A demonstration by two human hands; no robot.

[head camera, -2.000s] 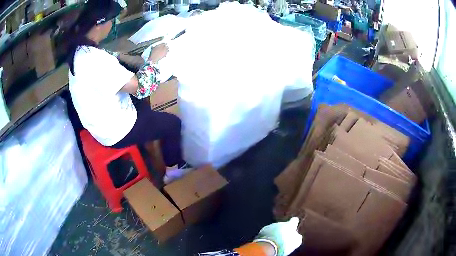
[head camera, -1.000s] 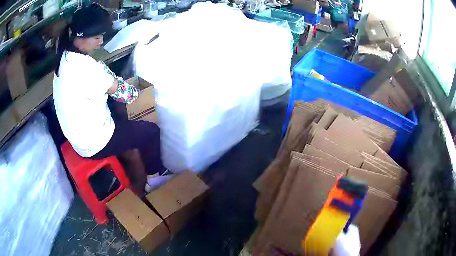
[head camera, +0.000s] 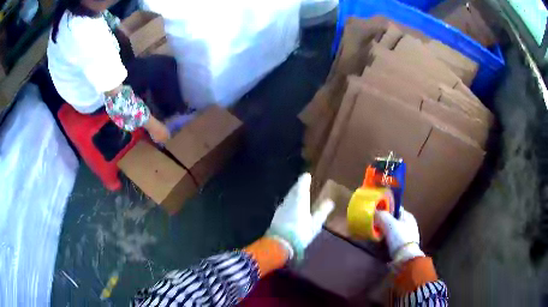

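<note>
My right hand (head camera: 401, 232), in a white glove, holds the tape gun (head camera: 384, 180), blue and orange with a yellow tape roll, over the front of the leaning blanks. My left hand (head camera: 300, 219), also gloved, is open with thumb and fingers apart and holds nothing. A brown carton (head camera: 342, 264) lies on my lap between and below my hands, partly in shadow; a raised flap shows between the left hand and the tape roll. The stack of flat carton blanks (head camera: 414, 132) leans just beyond my knees.
A blue crate (head camera: 414, 15) stands behind the blanks. At left a seated person on a red stool (head camera: 90, 141) reaches to two brown cartons (head camera: 204, 135) on the dark green floor. White wrapped bundles (head camera: 234, 48) stand beyond, another (head camera: 33, 210) at far left.
The view has tilted down. Both my hands and the lap carton have come into view. The tape gun has moved up from the lower edge. The other person's arm has reached down to the floor cartons.
</note>
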